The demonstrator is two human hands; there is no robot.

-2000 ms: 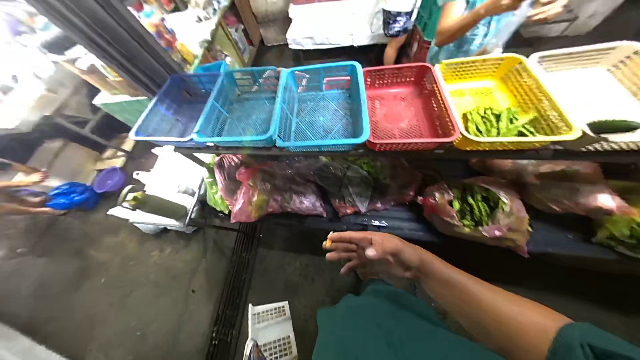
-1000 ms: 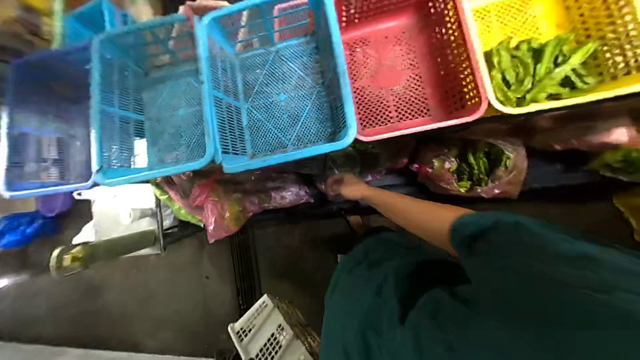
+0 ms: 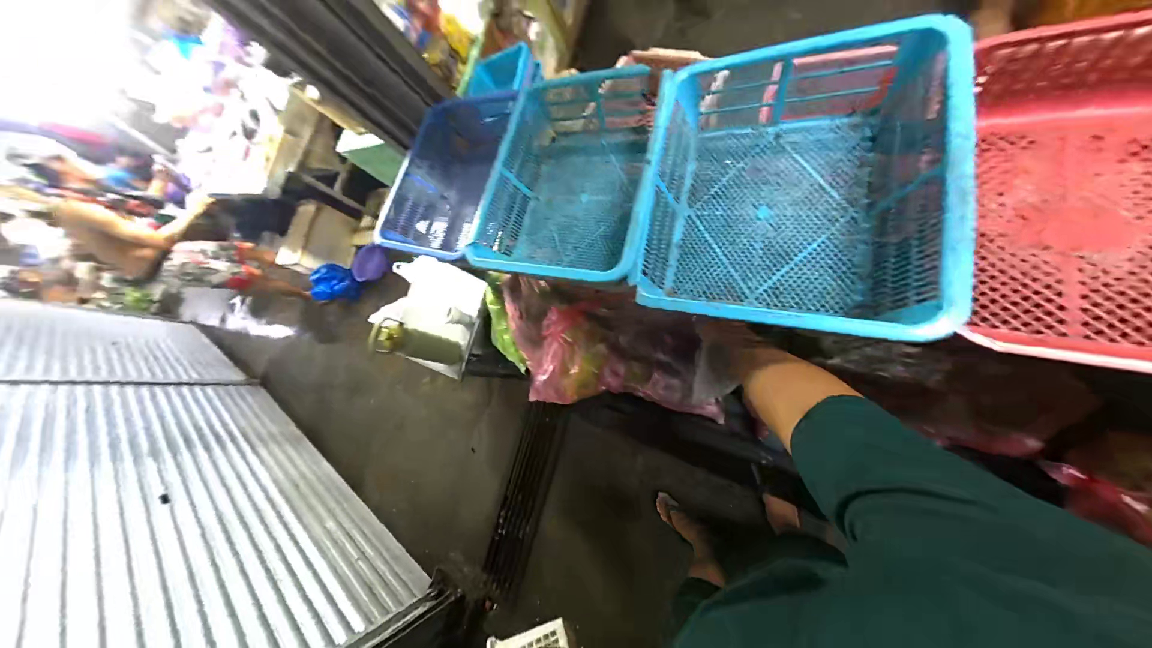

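Note:
My right arm, in a dark green sleeve, reaches under the front rim of the large light-blue plastic basket [image 3: 801, 324]. My right hand [image 3: 727, 349] is blurred and partly hidden at a clear plastic bag beside the pink plastic bags of produce [image 3: 576, 355]; whether its fingers are closed cannot be told. Left of that basket are a smaller light-blue basket [image 3: 580, 193] and a dark-blue basket [image 3: 450, 171]. On the right is a red basket [image 3: 1066, 216]. The baskets in view look empty. My left hand is out of view.
A white plastic bag [image 3: 441, 292] and a long green vegetable [image 3: 423, 344] lie left of the pink bags. Blue [image 3: 334, 283] and purple [image 3: 370, 264] items are near the floor. A corrugated metal sheet [image 3: 162, 495] is at lower left. People are at far left.
Two seconds ago my right hand was in front of the shelf with its fingers apart; now it is in among the plastic bags under the baskets. The view has swung left.

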